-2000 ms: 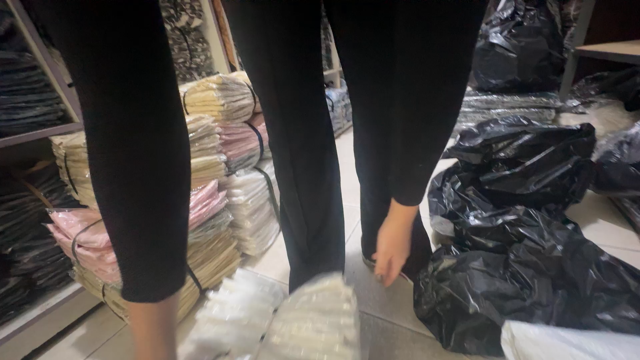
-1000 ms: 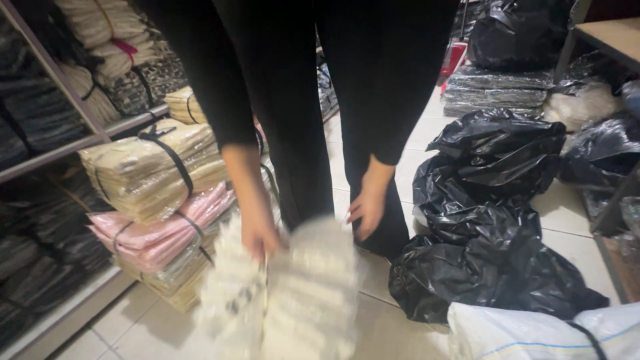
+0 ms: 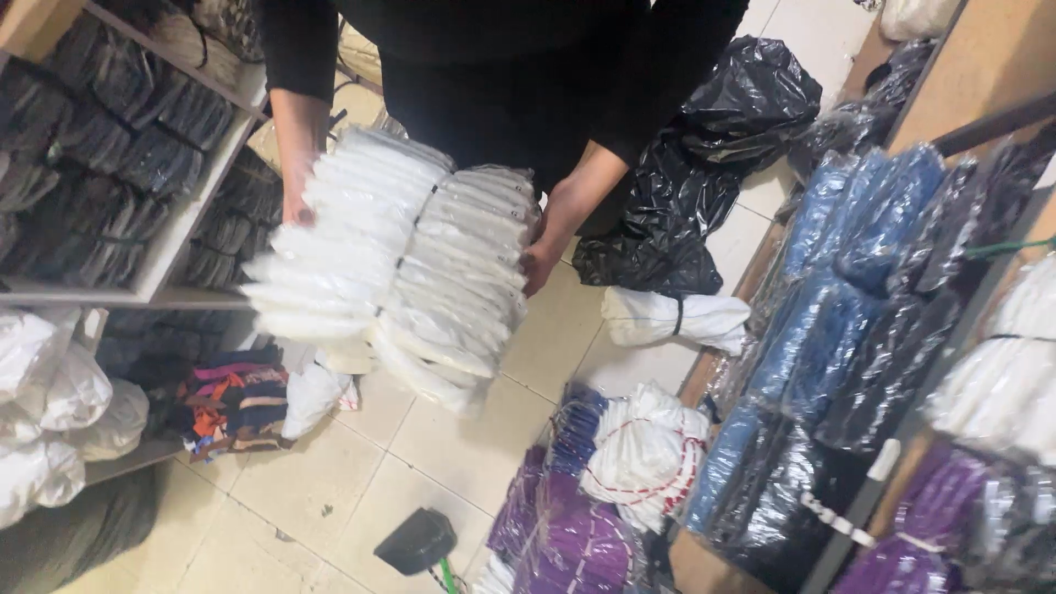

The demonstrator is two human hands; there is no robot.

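Note:
Between my two hands, off the floor, is a thick bundle of white garments in clear plastic (image 3: 396,260), tied around its middle with a dark strap. My left hand (image 3: 299,194) grips the bundle's side at picture left, its fingers partly hidden by the plastic. At the opposite side, my right hand (image 3: 549,239) presses against the bundle's edge, fingers curled under it. Black plastic bags (image 3: 676,198) lie on the floor beyond my right hand, with a rolled white sack (image 3: 676,320) bound by a black strap in front of them.
Shelves of dark wrapped bundles (image 3: 99,148) stand at left, above white plastic bags (image 3: 49,404). A pile of coloured cloth (image 3: 235,400) lies nearby. A black dustpan (image 3: 417,540) rests on the tiled floor. Purple bundles (image 3: 577,528) and blue wrapped bundles (image 3: 833,305) line the right side.
The white bundle, low near the floor earlier, has been lifted. My right hand, apart from it before, now holds its side. The view has swung widely across the room.

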